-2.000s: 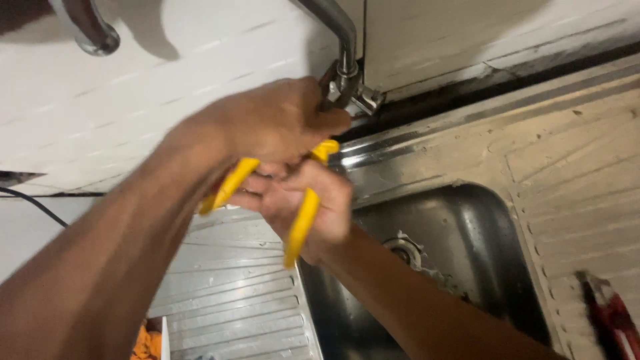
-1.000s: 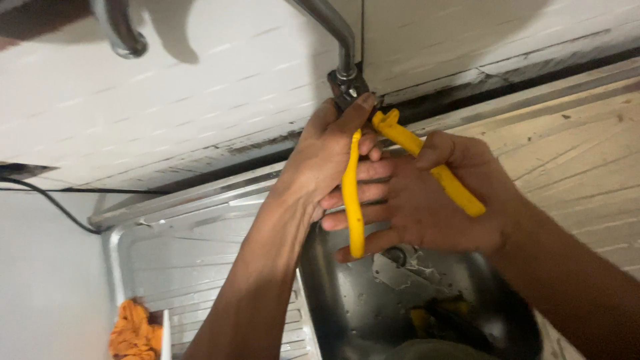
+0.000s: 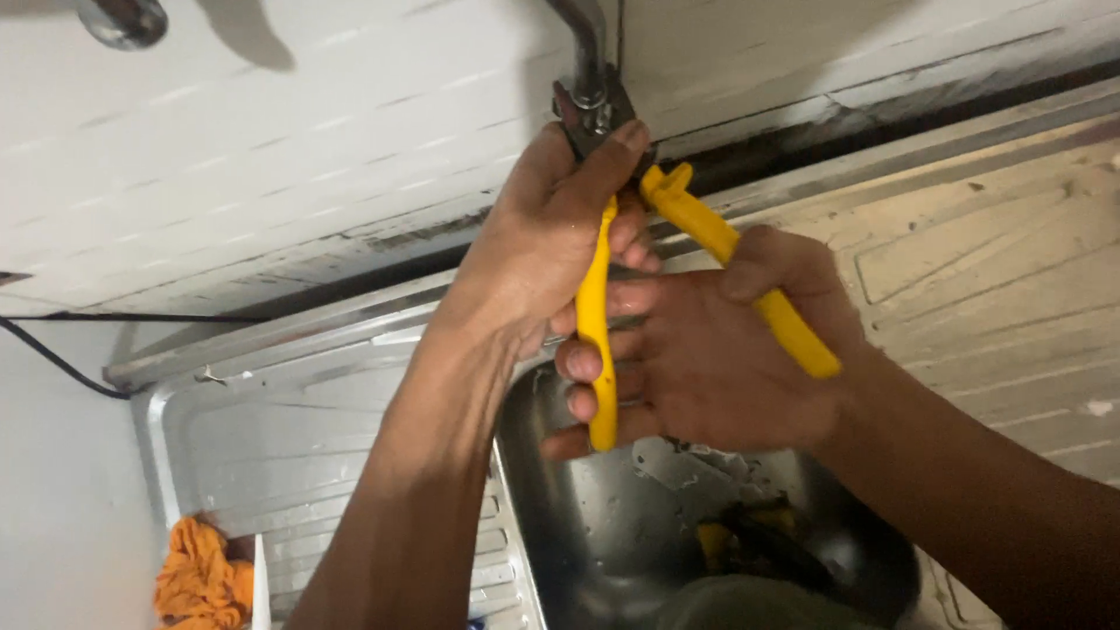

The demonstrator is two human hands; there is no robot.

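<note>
Pliers with yellow handles (image 3: 598, 324) stand with their dark jaws around the fitting (image 3: 598, 118) at the base of a metal faucet pipe (image 3: 582, 35). My left hand (image 3: 560, 219) grips the pliers near the pivot, its thumb lying over the dark metal head. My right hand (image 3: 717, 350) holds the spread handles from below: the thumb presses on the right handle and the fingertips curl round the left one. The exact contact of the jaws is partly hidden by my left hand.
Below the hands lies a steel sink basin (image 3: 604, 516) with a yellow and black object (image 3: 761, 534) in it. Ribbed drainboards flank it. An orange cloth (image 3: 203, 573) lies at the lower left, a black cable (image 3: 66, 367) above it. A metal spout (image 3: 125, 22) juts out top left.
Two seconds ago both hands were close together over the handles. Since then my left hand has gone to the pliers' head, and my right hand has opened out across the spread handles.
</note>
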